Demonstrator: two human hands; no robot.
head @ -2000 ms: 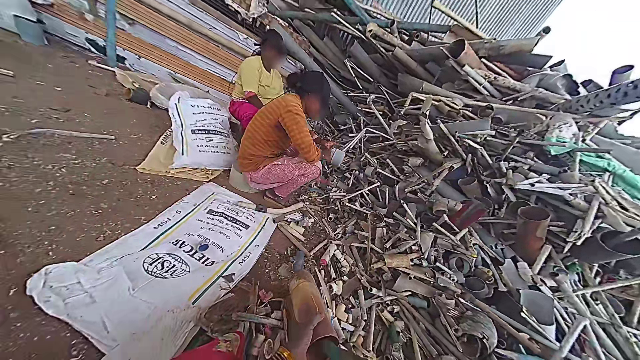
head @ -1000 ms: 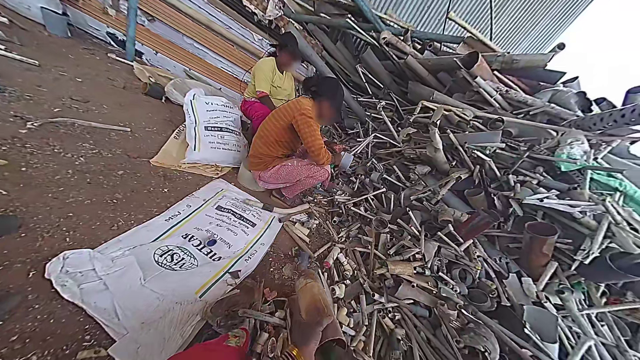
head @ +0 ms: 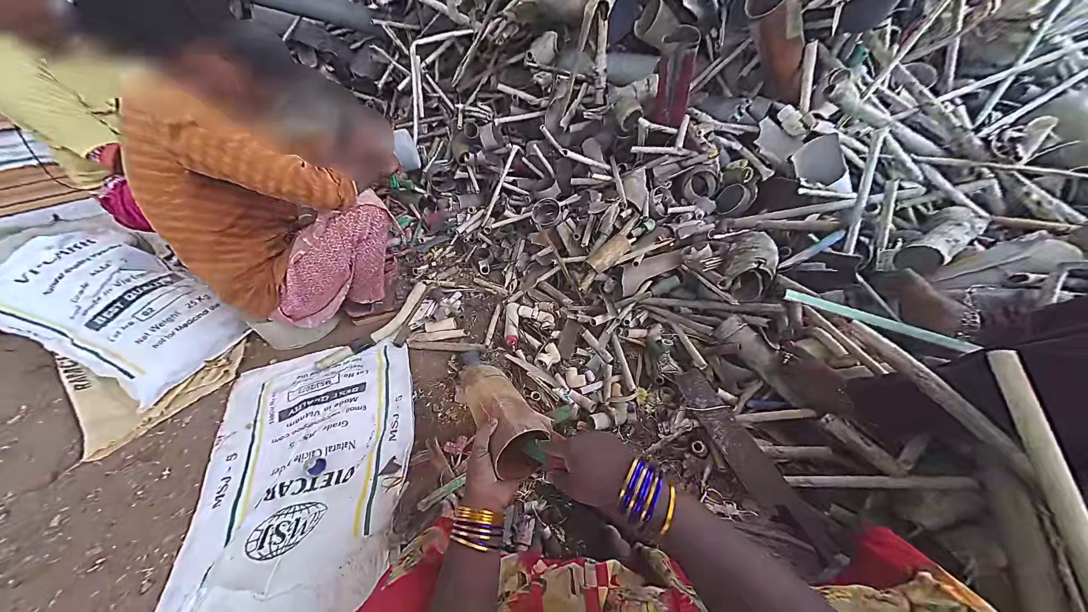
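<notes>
In the lower middle of the head view, my left hand grips the near end of a brownish pipe section from its left side. The pipe's open mouth faces me. At the right of that mouth is my right hand, its fingers closed on a small green piece at the opening; most of the piece is hidden by the fingers and pipe. Bangles circle both wrists. Just beyond the pipe lie many short cut pipe pieces and fittings.
A large heap of scrap pipes fills the middle and right. A printed white sack lies flat on the left, another sack behind it. A person in orange squats at upper left, beside a person in yellow. Dark cloth shows at right.
The view has tilted down and closer to the heap. Both my hands now show at the pipe section; they were not plainly visible in the earlier frames.
</notes>
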